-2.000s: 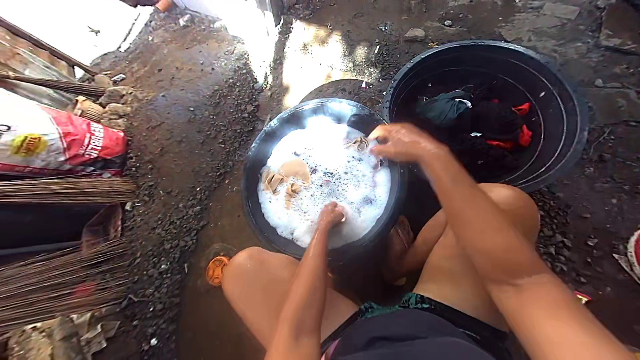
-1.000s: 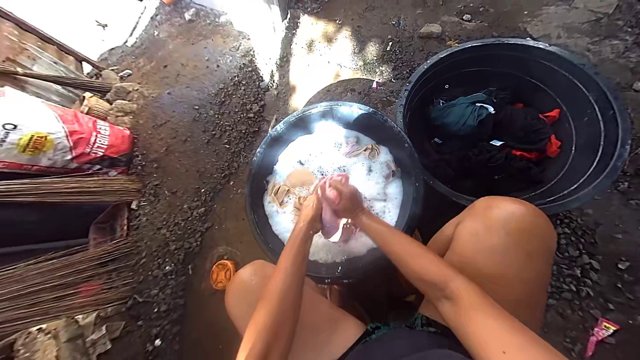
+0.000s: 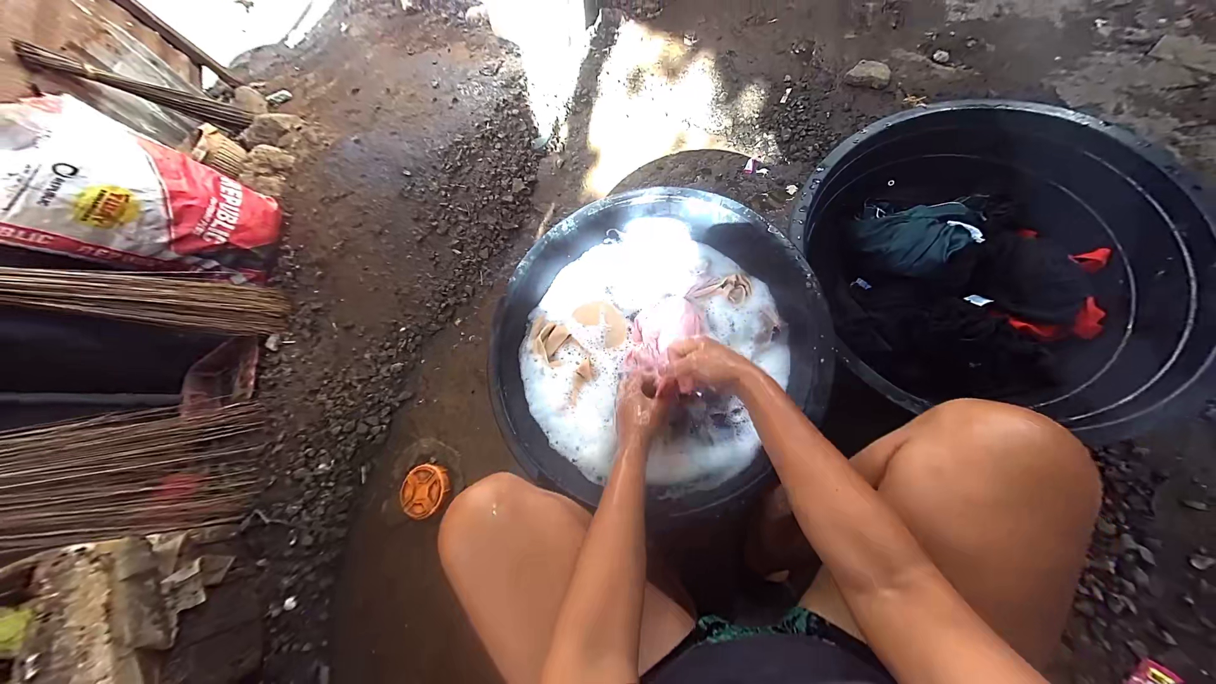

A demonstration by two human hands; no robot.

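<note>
A round black plastic tub of white suds stands in front of my knees. Over its middle, my left hand and my right hand are close together, both gripping a wet pink cloth. Parts of the cloth are hidden by my fingers and the foam. Beige cloth pokes out of the suds at the left of the tub, and another tan piece lies at its upper right. How deep the water is cannot be seen.
A larger black tub at the right holds dark and red clothes. An orange plastic cap lies on wet ground near my left knee. Stick bundles and a red-and-white sack are at the left.
Two seconds ago my hands were apart in the tub; they came together by one second ago. The pink cloth now shows plainly between them, above the suds.
</note>
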